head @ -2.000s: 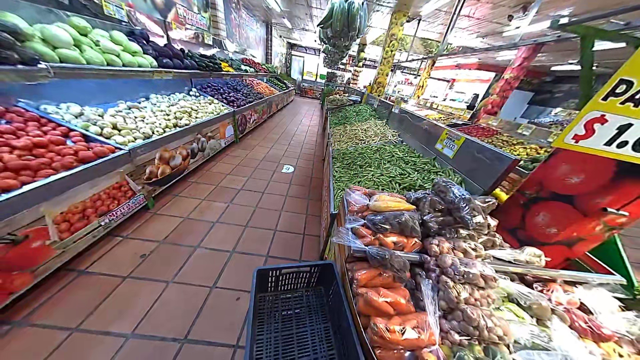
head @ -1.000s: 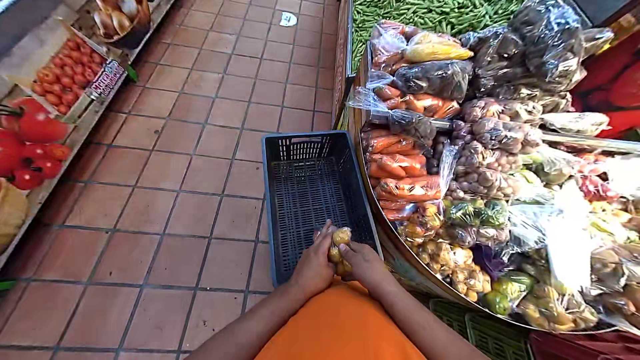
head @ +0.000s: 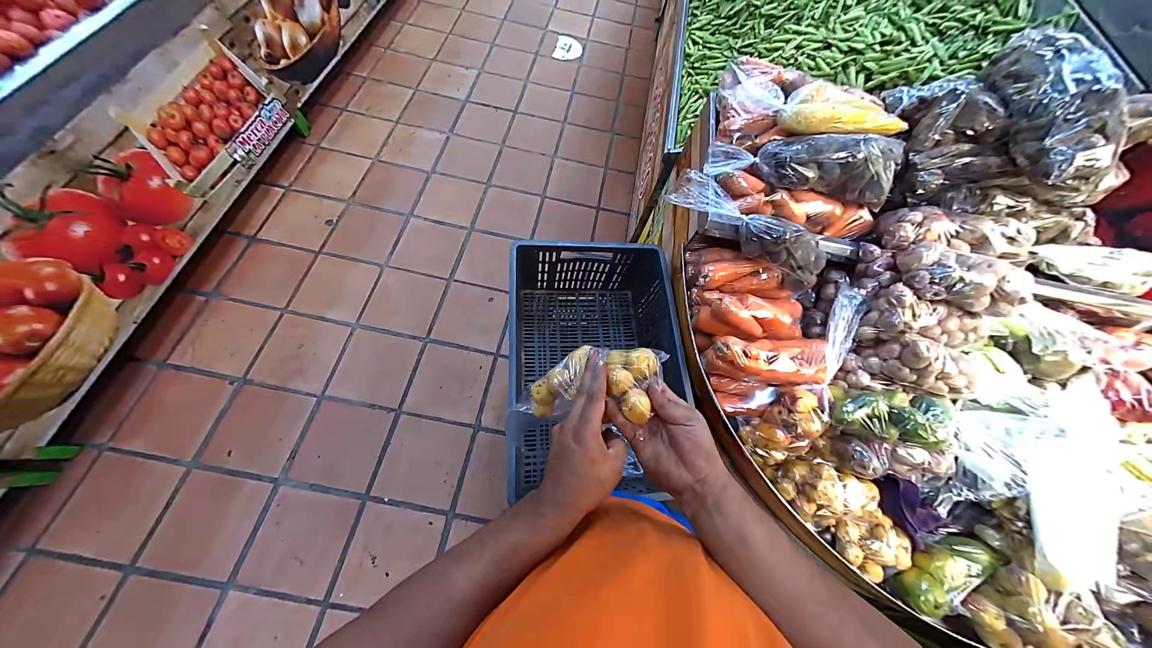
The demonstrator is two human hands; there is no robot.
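Observation:
A clear plastic bag of small yellow potatoes [head: 619,380] is held between my two hands, above the near part of a dark plastic crate [head: 589,301]. My left hand [head: 585,441] grips the bag from the left, its fingers over the middle of it. My right hand [head: 670,436] holds the bag's right side, thumb and fingers against the plastic. Through its slotted walls and base the crate shows no goods; its near end is partly hidden by my hands and forearms.
To the right a curved display holds bagged carrots [head: 751,319], bagged yellow potatoes [head: 837,504] and other bagged produce, with loose green beans [head: 837,45] beyond. A tiled floor [head: 297,360] lies left, bordered by a shelf front with tomato pictures [head: 81,225].
Two seconds ago no hands were in view. One second ago both hands held the yellow produce close together; now more of the bag shows, spread leftward. The view has tilted down since the first frame.

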